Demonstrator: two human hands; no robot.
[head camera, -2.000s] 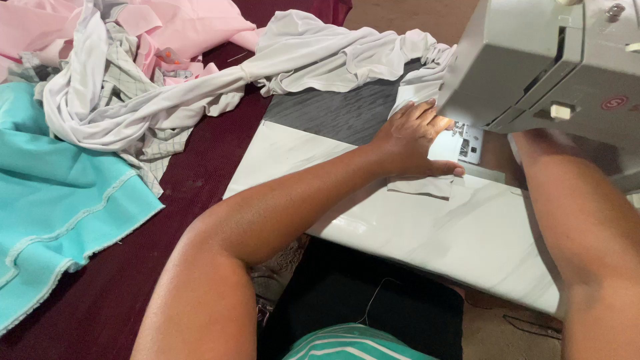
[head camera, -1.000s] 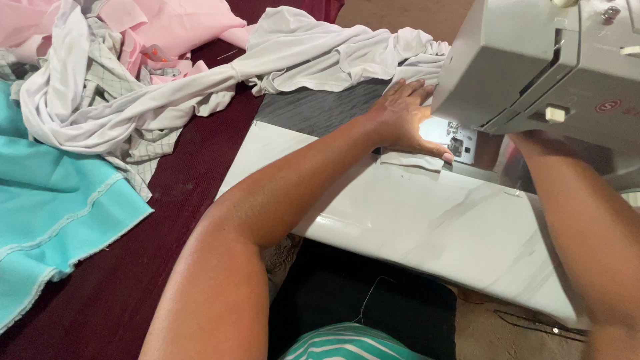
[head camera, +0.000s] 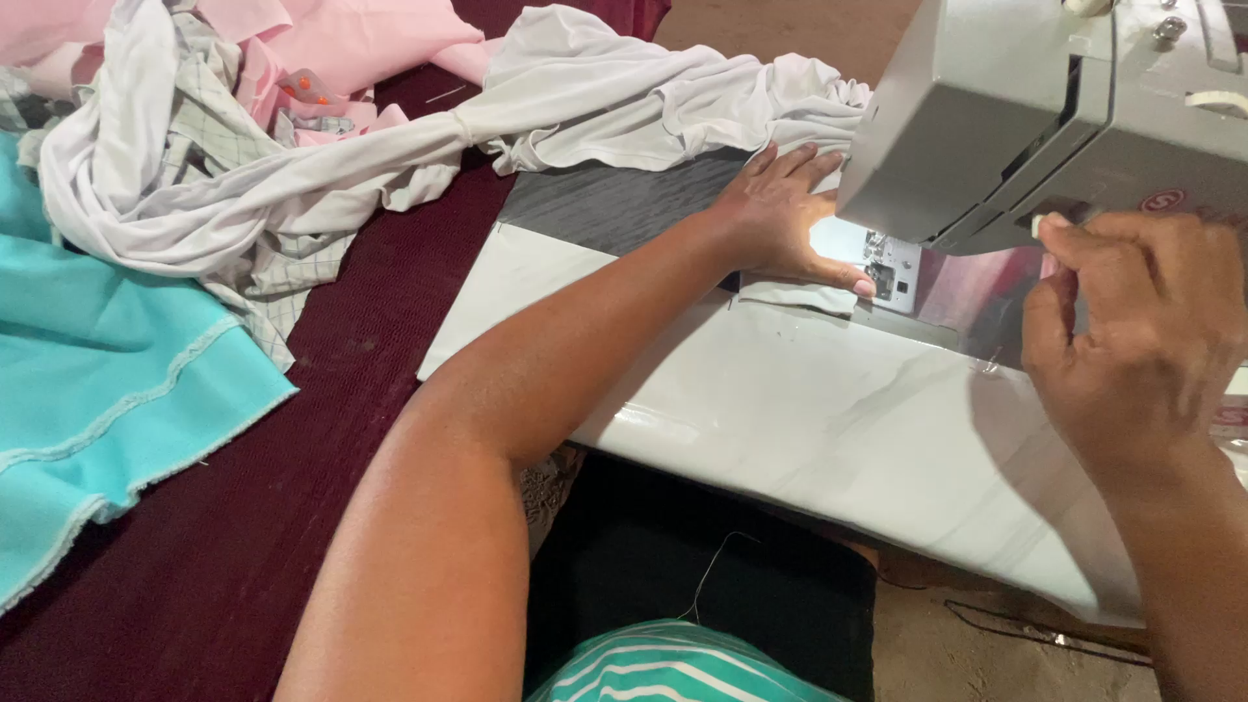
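My left hand lies spread, fingers apart, on a white fabric just left of the needle area of a grey sewing machine. Its thumb rests by the lit metal needle plate. A short end of the fabric lies below that palm. My right hand is raised at the front of the machine, with thumb and forefinger pinching a small white lever. The needle and presser foot are mostly hidden by the machine head.
The machine stands on a table with a white marble-pattern cover. Leftward, the white fabric trails over a dark red cloth, beside turquoise fabric, pink fabric and checked fabric. A dark cord lies on the floor.
My right hand has come out from under the machine arm and up to the small lever on its front. My left hand stays spread on the white fabric.
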